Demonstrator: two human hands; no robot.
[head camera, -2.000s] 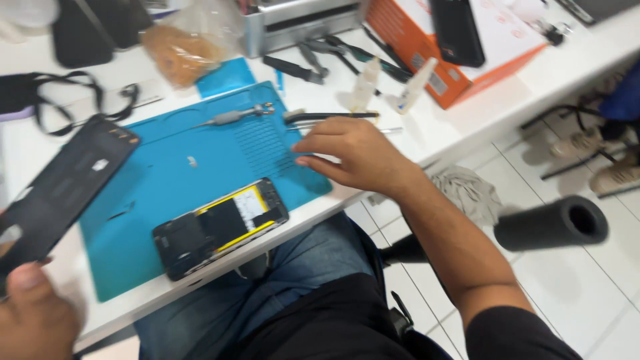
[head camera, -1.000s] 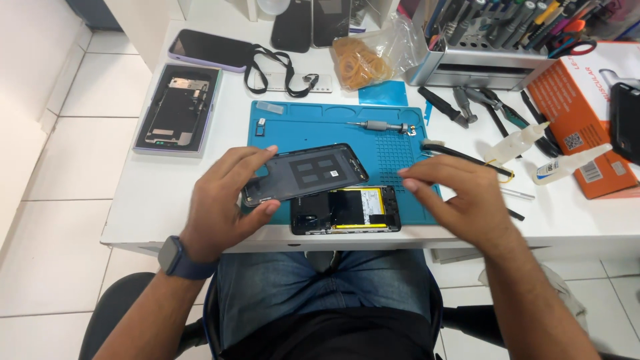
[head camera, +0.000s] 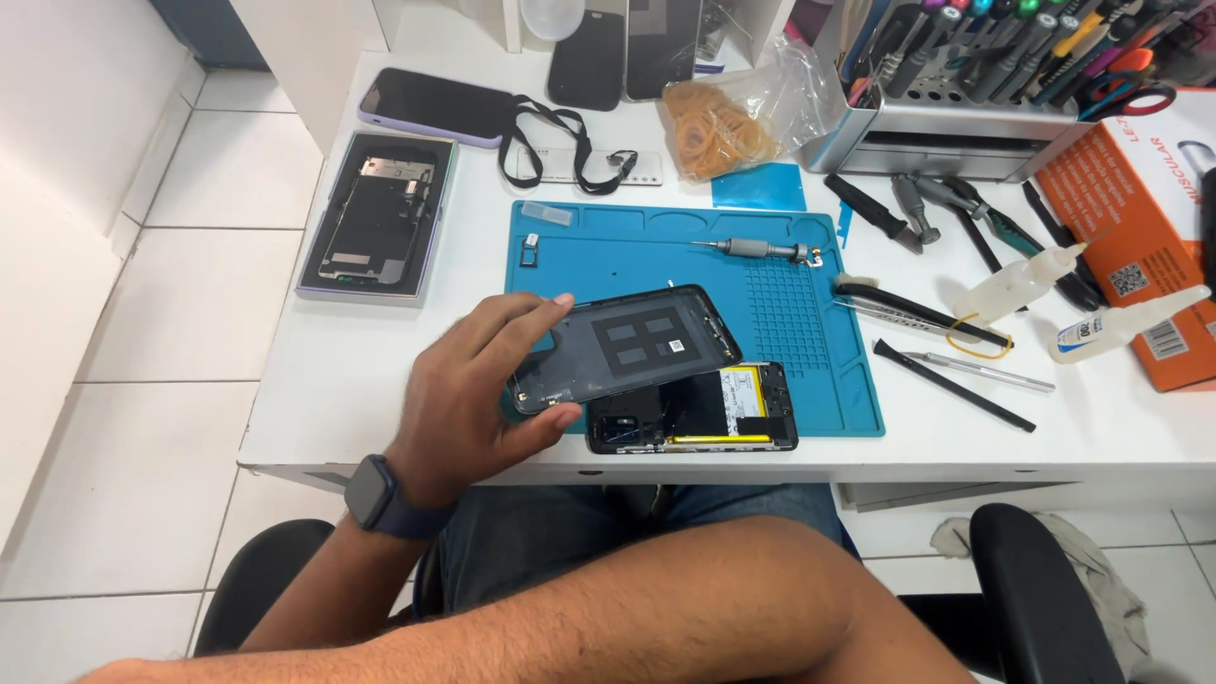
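My left hand (head camera: 470, 399) grips the left end of a dark phone back cover (head camera: 632, 347), its inner side facing up. The cover is tilted above an opened smartphone (head camera: 698, 418), whose battery with yellow edging shows, at the front edge of a blue silicone repair mat (head camera: 617, 228). My right forearm (head camera: 532, 608) crosses low in front of me toward the left; the right hand is out of view past the bottom left. On the mat lie a grey precision screwdriver (head camera: 755, 248), a SIM tray (head camera: 529, 251) and a small clear plastic piece (head camera: 546, 214).
A boxed phone screen assembly (head camera: 380, 218) and a purple-cased phone (head camera: 437, 104) stand left. Behind are a bag of rubber bands (head camera: 722, 128) and a silver tool organizer (head camera: 950, 142). Right are a black brush (head camera: 921, 309), a black spudger (head camera: 955, 387), dropper bottles (head camera: 1021, 285) and an orange box (head camera: 1168, 285).
My right hand has left the mat's right side and gone out of view, its forearm now crossing my lap. My left hand still holds the cover, which earlier was at the far left.
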